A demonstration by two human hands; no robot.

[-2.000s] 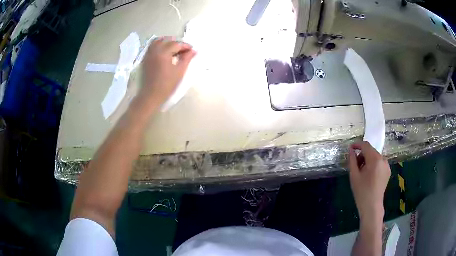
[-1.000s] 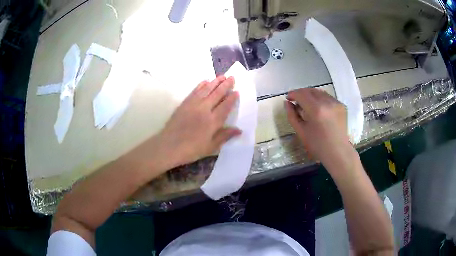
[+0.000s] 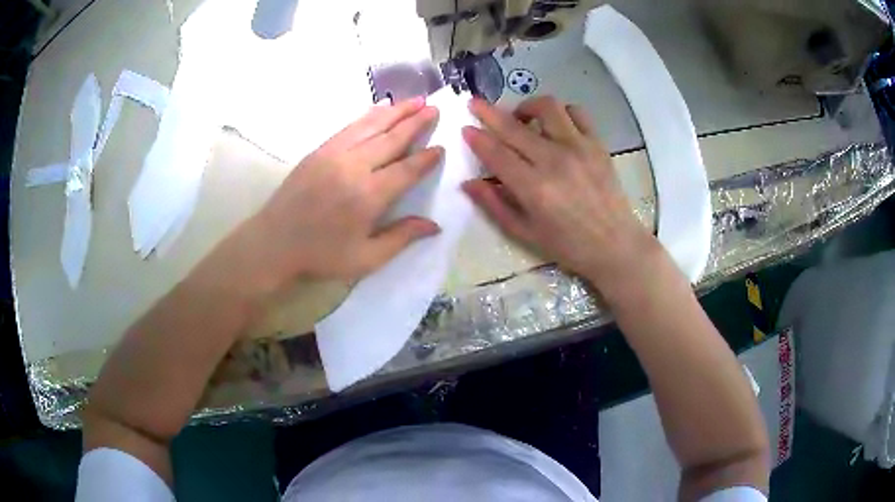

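Observation:
A white curved collar piece [image 3: 393, 294] lies under both hands. Its upper end is at the presser foot [image 3: 456, 76], and its lower end hangs over the table's front edge. My left hand [image 3: 368, 191] lies flat on the piece's left side, fingers spread. My right hand [image 3: 554, 181] rests with its fingertips on the right edge, near the needle area. Whether there is more than one layer cannot be told. Part of the shiny slide plate [image 3: 402, 82] shows left of the foot.
Stacked collar pieces [image 3: 667, 147] form an arc at right. White cut pieces [image 3: 177, 162] lie at left, with crossed narrow pieces [image 3: 80, 176] beyond. The machine head [image 3: 638, 20] is at the top. Clear film wraps the table's front edge [image 3: 500, 312]. A grey strip [image 3: 275, 17] is at top left.
My left hand has brought a collar piece from the left pile to the needle. My right hand has moved from the right stack onto this piece. The view has shifted right.

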